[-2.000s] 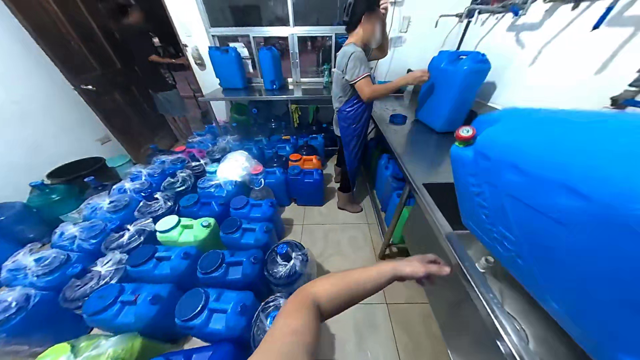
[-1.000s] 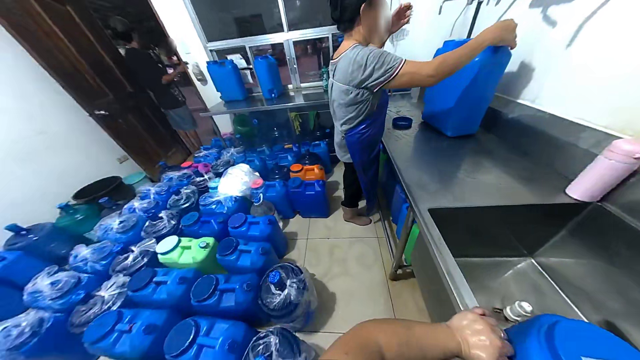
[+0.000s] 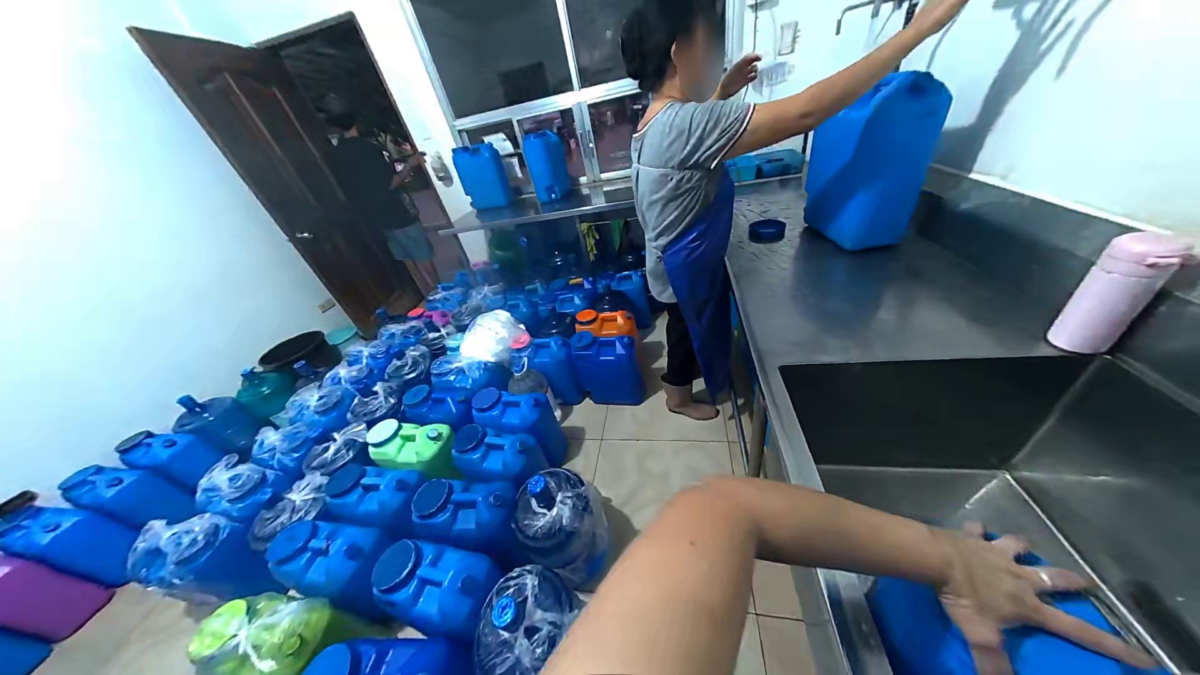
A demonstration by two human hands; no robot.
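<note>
My left hand (image 3: 1012, 591) reaches in from the bottom centre and lies palm down, fingers spread, on a blue plastic jug (image 3: 905, 623) in the stainless steel sink (image 3: 937, 487). A ring shows on one finger. The hand rests on the jug's surface and covers part of it; the jug's lower part is cut off by the frame. My right hand is out of view. On the steel counter (image 3: 844, 309) beyond the sink, a large blue jug (image 3: 877, 159) stands upright near a round dark-blue cap (image 3: 767, 231). A pink tumbler (image 3: 1116, 295) stands by the sink's far right corner.
A person in a blue apron (image 3: 698, 272) stands at the counter, one arm raised above the large jug. Many blue jugs (image 3: 441, 581) and plastic-wrapped round bottles (image 3: 561, 525) crowd the tiled floor at left. Another person (image 3: 375, 187) is by the open wooden door (image 3: 253, 159).
My left hand, above the floor beside the counter two seconds ago, is now on the jug in the sink. That jug was raised at the right and is now low. The co-worker's arm has risen.
</note>
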